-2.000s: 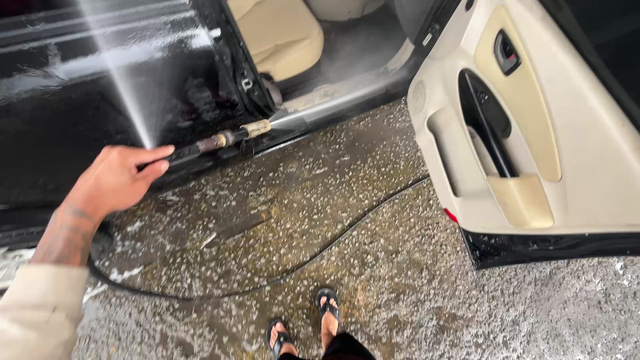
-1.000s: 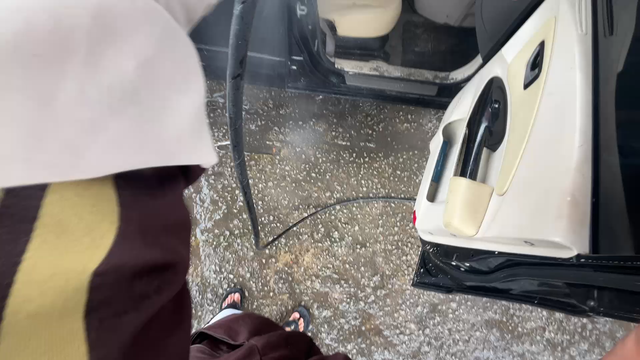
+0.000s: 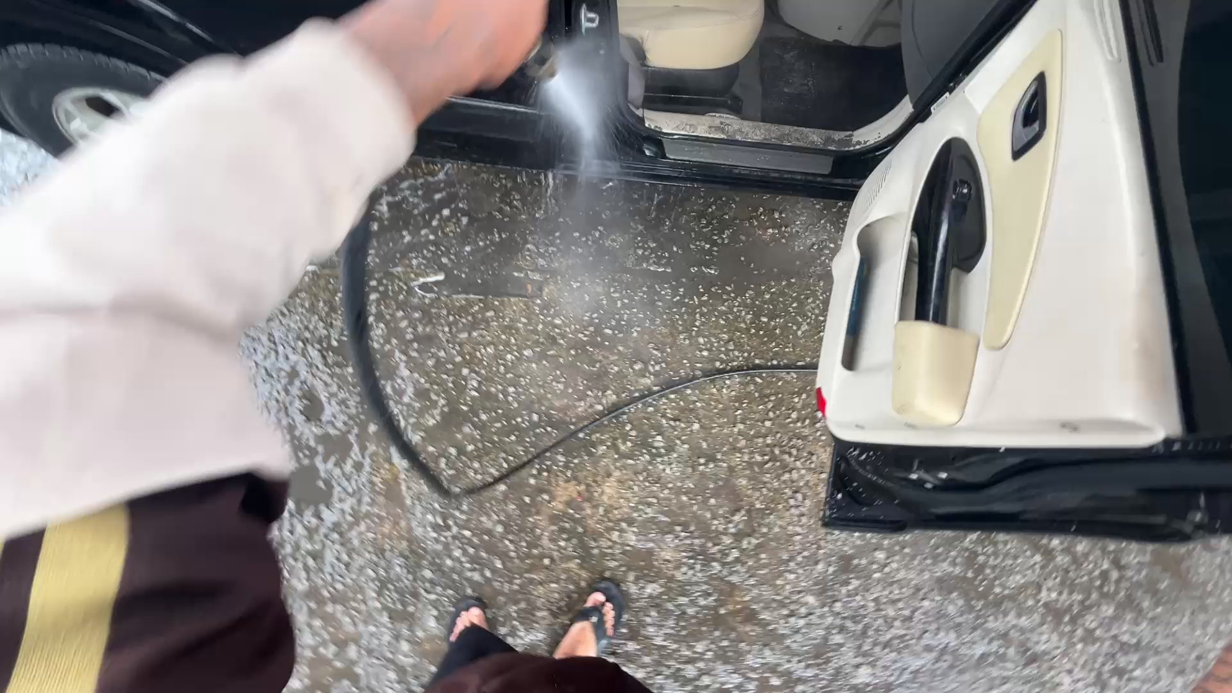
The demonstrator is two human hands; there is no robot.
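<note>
My left hand, blurred at the top edge in a pale long sleeve, is closed around a spray wand, mostly hidden behind it. From the nozzle just right of the hand, a white water spray fans down against the black car's sill beside the open doorway. A black hose hangs below my wrist, bends on the ground and runs right to the door. At the bottom right corner shows a sliver of skin, perhaps my right hand; its fingers are not visible.
The open car door, with beige and white trim, stands at the right. A beige seat and dark floor mat show inside. A wheel is at upper left. Wet, foam-flecked ground surrounds my sandalled feet.
My left hand, out of view one second ago, is back at the top. Its spray, which pointed up across the black panel two seconds ago, now points down at the sill.
</note>
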